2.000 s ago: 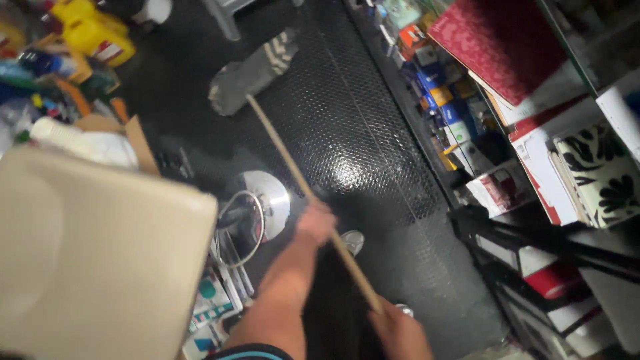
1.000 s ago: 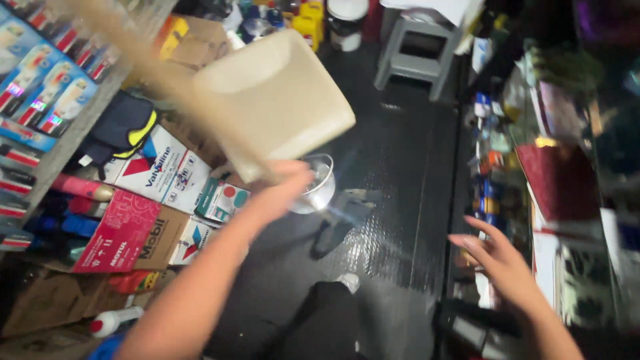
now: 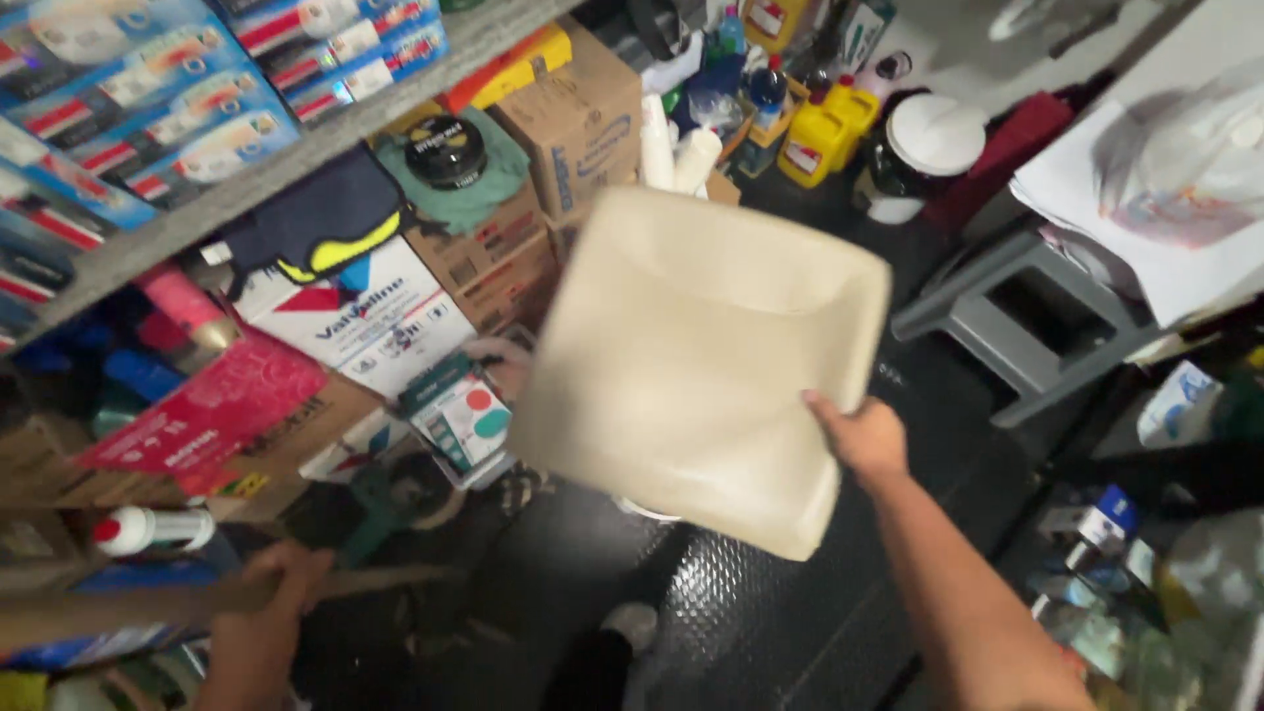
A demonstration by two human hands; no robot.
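My right hand (image 3: 864, 434) grips the right edge of a cream molded plastic seat (image 3: 701, 365), thumb on top, in the middle of the view. My left hand (image 3: 281, 583) is closed around a wooden pole (image 3: 128, 607) at the lower left; both are blurred. The pole's far end and any mop head on it cannot be made out. Beneath the seat's lower edge shows a bit of a round white rim (image 3: 647, 509). What supports the seat is hidden.
Cartons, among them a Valvoline box (image 3: 380, 311), line the left under a shelf (image 3: 296, 148) of boxed goods. A grey step stool (image 3: 1017, 336) stands right on the black textured floor (image 3: 731, 602). Yellow jugs (image 3: 825, 133) and a white-lidded bucket (image 3: 933, 133) are behind.
My right hand, open and away from the seat one second ago, now holds its edge. My left hand has lowered the pole to the lower left. The view has swung considerably.
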